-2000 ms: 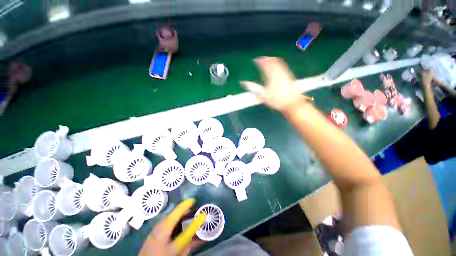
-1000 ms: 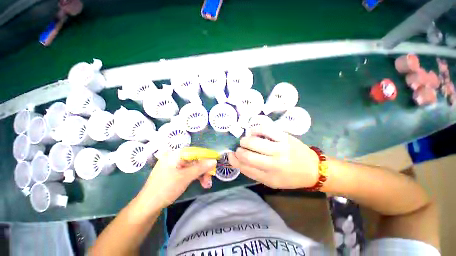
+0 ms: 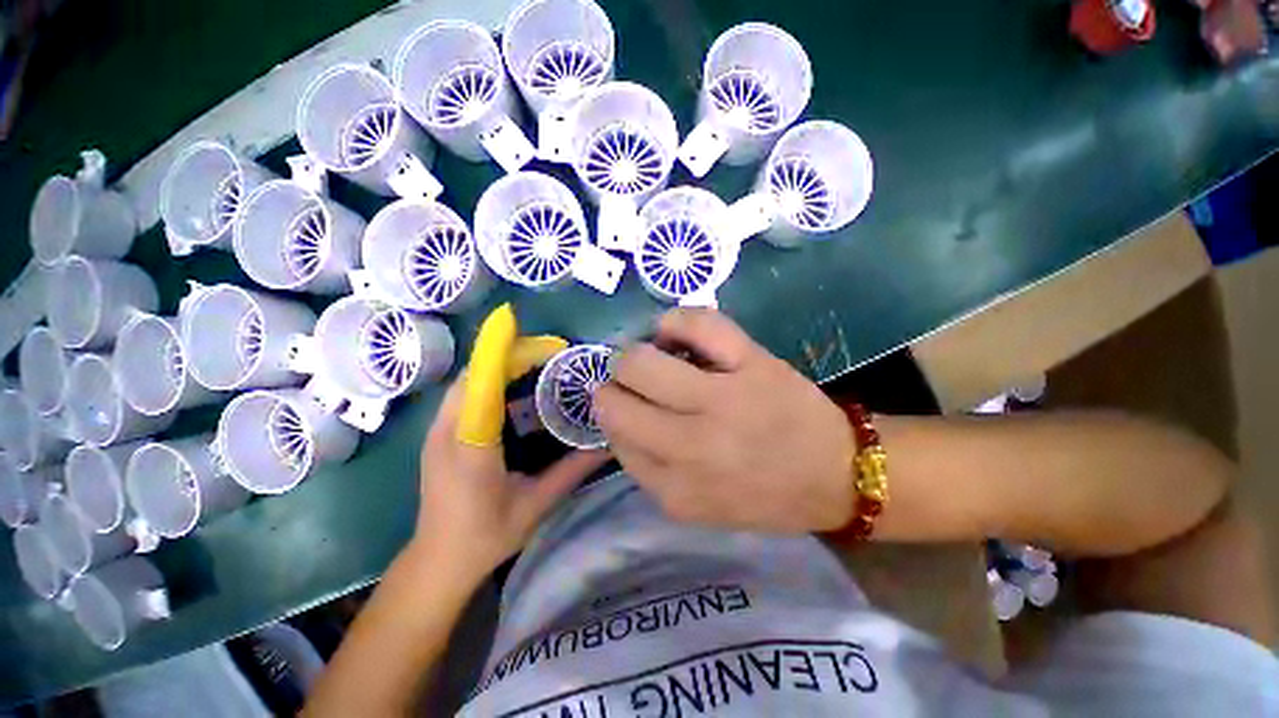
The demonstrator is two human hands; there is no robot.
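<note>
A white cup-shaped housing [image 3: 572,394] with radial slots inside is held at the bench's near edge, its open end facing up. My left hand [image 3: 484,456], with yellow finger cots on two fingers, is around its left and lower side. My right hand [image 3: 715,421] is at its right side, fingertips over the rim and into the opening. Whether the right fingertips hold a small part is hidden. Many more white housings [image 3: 544,232] lie on the dark green bench [image 3: 954,211] beyond and left, with square tabs on their sides.
A white rail [image 3: 267,87] runs behind the housings at upper left. A red round part [image 3: 1112,20] and a pink part [image 3: 1234,28] are at the top right. An open brown carton [image 3: 1080,351] at the right, below the bench edge, holds white parts [image 3: 1021,578].
The view has moved closer and tilted. The right hand first came back from over the belt to the held housing; it is still there, fingertips at the rim. The left hand still holds the housing.
</note>
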